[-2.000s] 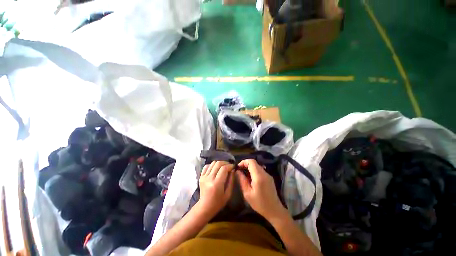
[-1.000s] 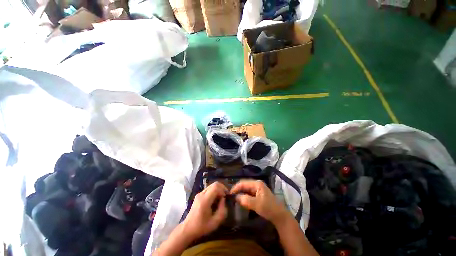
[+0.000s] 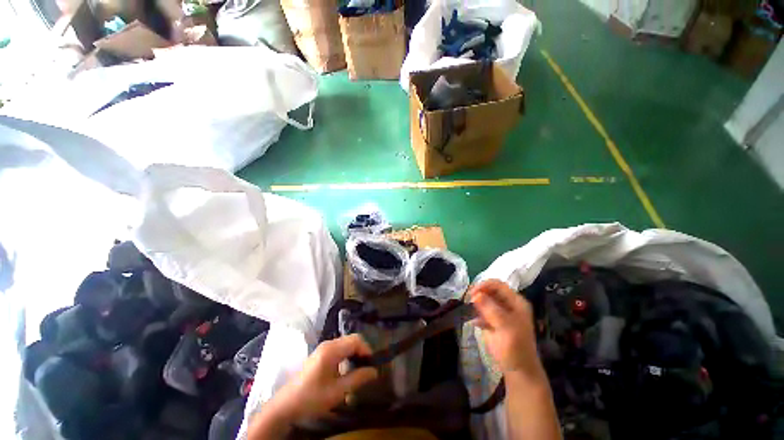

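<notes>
A dark grey-and-black bag or pouch (image 3: 404, 369) lies on the lap. A black webbing strap (image 3: 421, 337) is stretched slantwise above it between my hands. My left hand (image 3: 331, 378) grips its lower left end, and a small dark piece shows at the fingers, too small to tell. My right hand (image 3: 505, 322) pinches its upper right end. Two open clear plastic bags with dark contents, the left one (image 3: 376, 262) and the right one (image 3: 436, 273), stand just ahead on cardboard (image 3: 421, 235). A smaller clear bag (image 3: 366, 223) lies beyond.
A left white sack (image 3: 297, 258) holds rounded dark items. A right white sack (image 3: 593, 234) holds darker items with red spots. An open carton (image 3: 464, 137) stands ahead on the green floor, before another white sack (image 3: 516, 26). A large white sack (image 3: 206, 103) lies ahead left.
My hands were together over the lap and have moved apart, right hand up and right, with the strap now stretched between them. The view has tilted up, showing more floor ahead.
</notes>
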